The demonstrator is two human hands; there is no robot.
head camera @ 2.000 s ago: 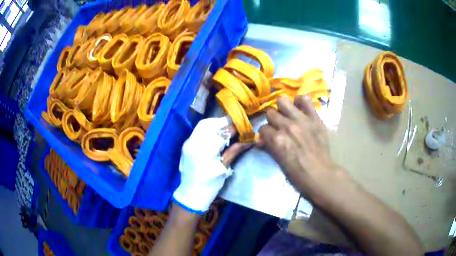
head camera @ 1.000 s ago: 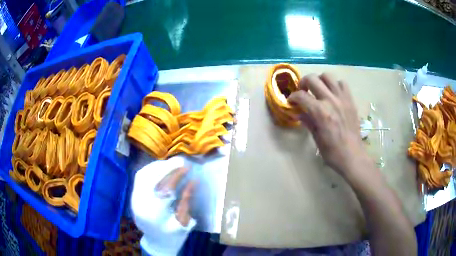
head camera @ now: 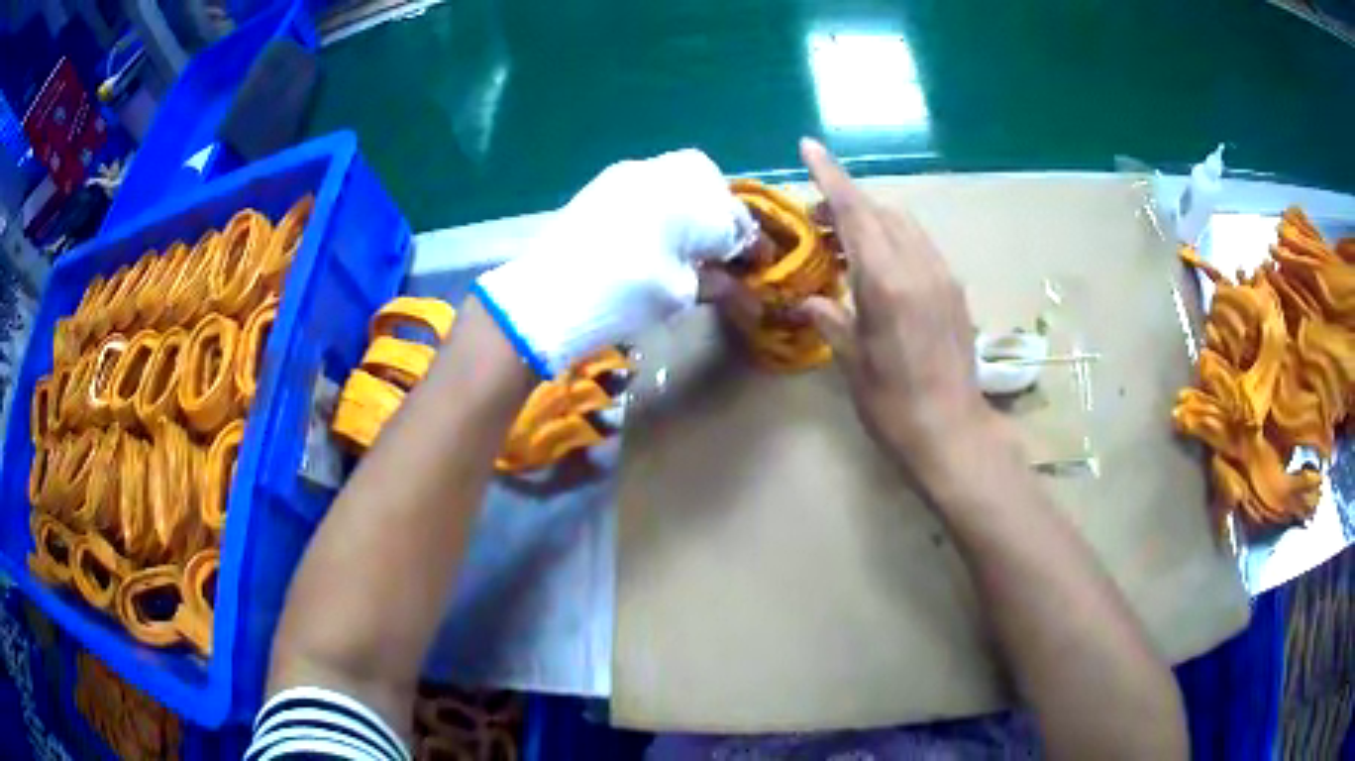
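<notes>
My left hand (head camera: 632,245), in a white knit glove with a blue cuff edge, and my bare right hand (head camera: 899,320) are on either side of a stack of orange oval loops (head camera: 788,275) at the far part of the cardboard sheet (head camera: 803,565). My left fingers hold the stack's left side. My right hand touches its right side with the thumb, and its index finger points up. Looped pieces with wavy tails (head camera: 557,424) lie on the metal plate (head camera: 520,632), partly hidden behind my left forearm.
A blue crate (head camera: 275,491) packed with orange ovals stands at left. A white glue cup (head camera: 1011,364) with a thin stick across it is right of my right hand. Loose orange strips (head camera: 1271,372) and a white bottle (head camera: 1201,193) are at far right. A green surface (head camera: 639,89) lies beyond.
My left hand has moved from the metal plate to the orange stack. My right hand has stayed by the stack, its fingers now more extended. The view has shifted slightly.
</notes>
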